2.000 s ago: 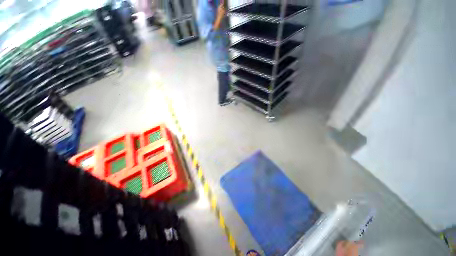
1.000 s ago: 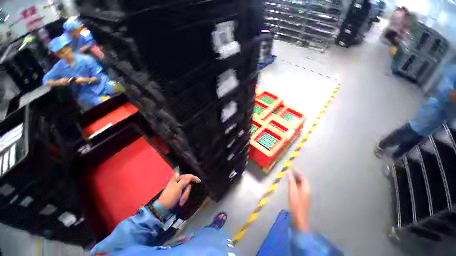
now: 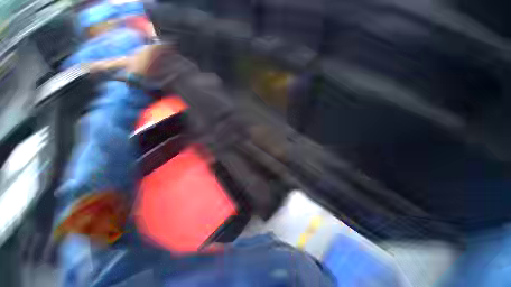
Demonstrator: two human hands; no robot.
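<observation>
The view is strongly blurred. My left arm, in a blue sleeve with a red-yellow armband, reaches up the left side. My left hand (image 3: 154, 63) is at the edge of a tall stack of black totes (image 3: 392, 134); its fingers are too blurred to tell whether they grip. A black tote with a flat red sheet (image 3: 182, 202) inside lies below the hand, with another red sheet (image 3: 162, 112) behind it. My right hand is not in view; only blurred blue cloth shows at the lower right edge.
A person in blue with a blue cap (image 3: 112, 14) is close behind my left hand at the top left. Part of the blue platform deck (image 3: 358, 260) shows at the bottom, beside yellow floor tape (image 3: 310, 231). Dark totes and white shapes stand at the left edge.
The view has swung left towards the tote stack, which now fills the right side. My left hand has moved from above the red-lined tote up to the stack. My right hand has left view.
</observation>
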